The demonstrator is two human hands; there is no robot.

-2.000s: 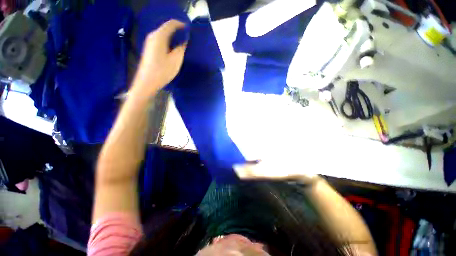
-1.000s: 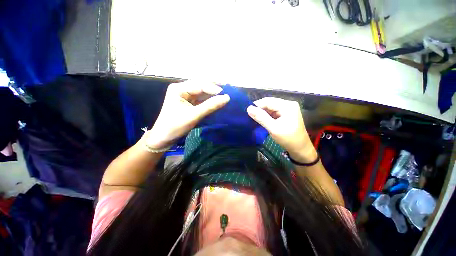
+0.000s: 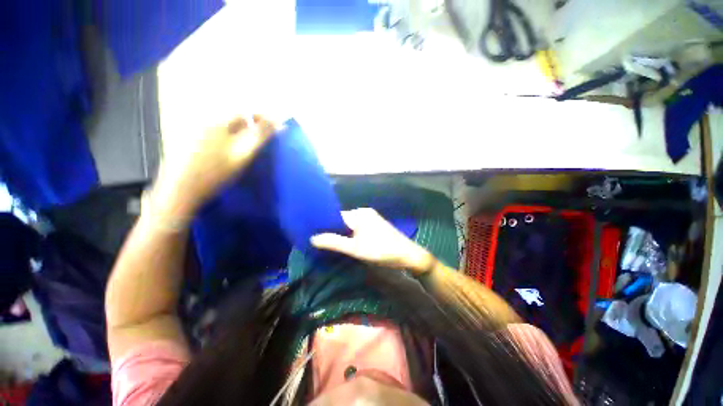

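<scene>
A royal blue cut fabric panel (image 3: 305, 186) hangs between my hands, over the table's front edge and my lap. My left hand (image 3: 230, 155) is blurred and pinches the panel's upper corner above the white table. My right hand (image 3: 372, 240) holds the panel's lower right edge over the dark green striped apron (image 3: 432, 214). The fingertips of my right hand are partly against the cloth. Part of the panel's lower end is hidden in shadow and behind hair.
The white table (image 3: 412, 135) spans the top. Blue cloth (image 3: 40, 103) lies at the left. Black scissors (image 3: 506, 33), a yellow tool (image 3: 548, 67) and dark strips (image 3: 594, 83) lie at the right. A red basket (image 3: 585, 277) and plastic bags (image 3: 670, 313) are below the table.
My hands have moved apart from the close pinch over my lap. My left hand went up and left with the cloth, my right hand lower and left. The view has shifted.
</scene>
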